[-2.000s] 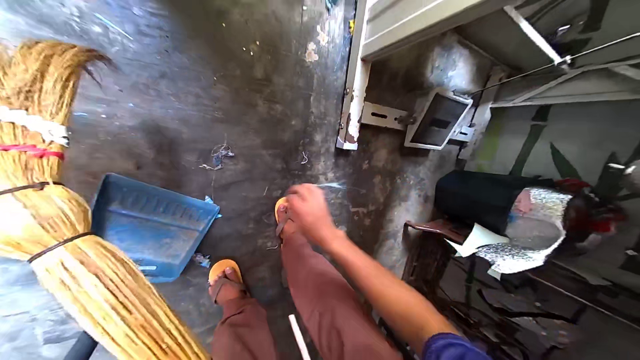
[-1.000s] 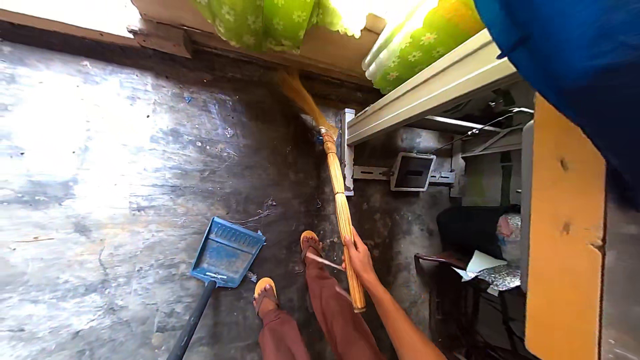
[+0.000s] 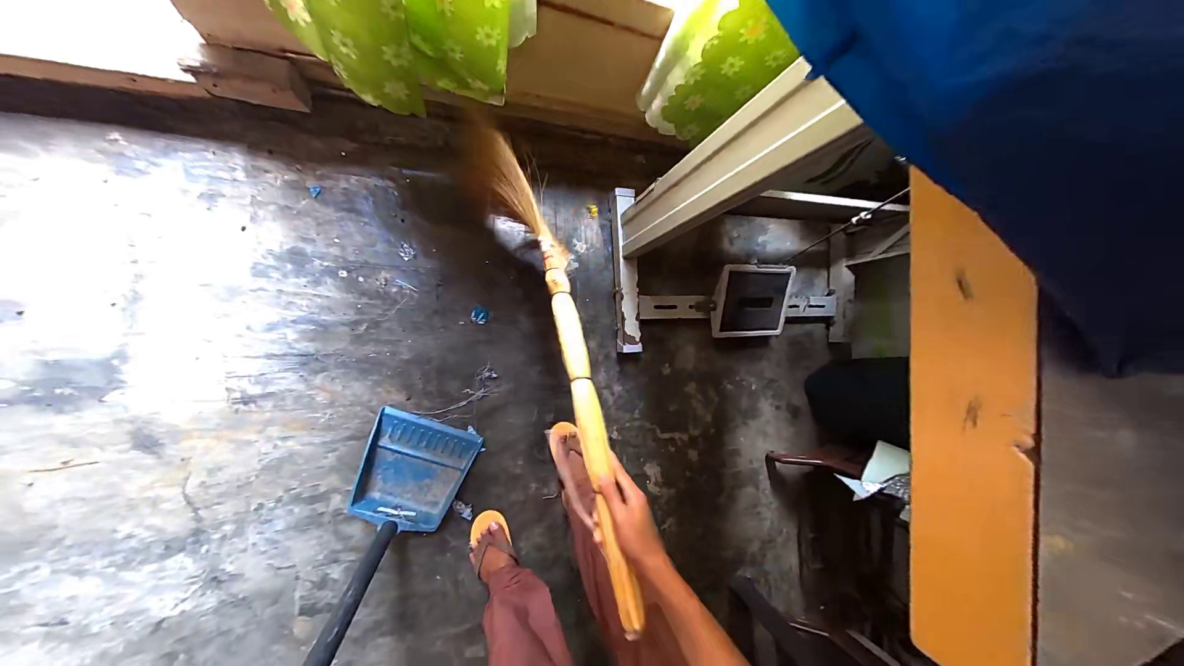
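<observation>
My right hand [image 3: 627,513] grips the pale handle of a straw broom [image 3: 585,407] low down, near its end. The broom points up and a little left, and its blurred bristles [image 3: 504,180] are by the dark floor edge under the green curtain. My left hand is out of view. A blue dustpan [image 3: 416,472] lies on the floor left of my feet, its black handle running down to the bottom edge. Thread-like debris [image 3: 476,388] lies by the dustpan's upper edge, and a small blue scrap [image 3: 479,314] lies further up.
A metal stand with a foot pedal [image 3: 754,301] is right of the broom. Green flowered curtains [image 3: 398,46] hang at the top. An orange-brown board [image 3: 971,416] and blue cloth [image 3: 999,120] fill the right side. Papers [image 3: 877,470] lie on a dark object near the board.
The broom was upright at the left two seconds ago; it then came into my right hand's grip, bristles toward the curtains. Since one second ago the bristles have swung left. The view has shifted greatly.
</observation>
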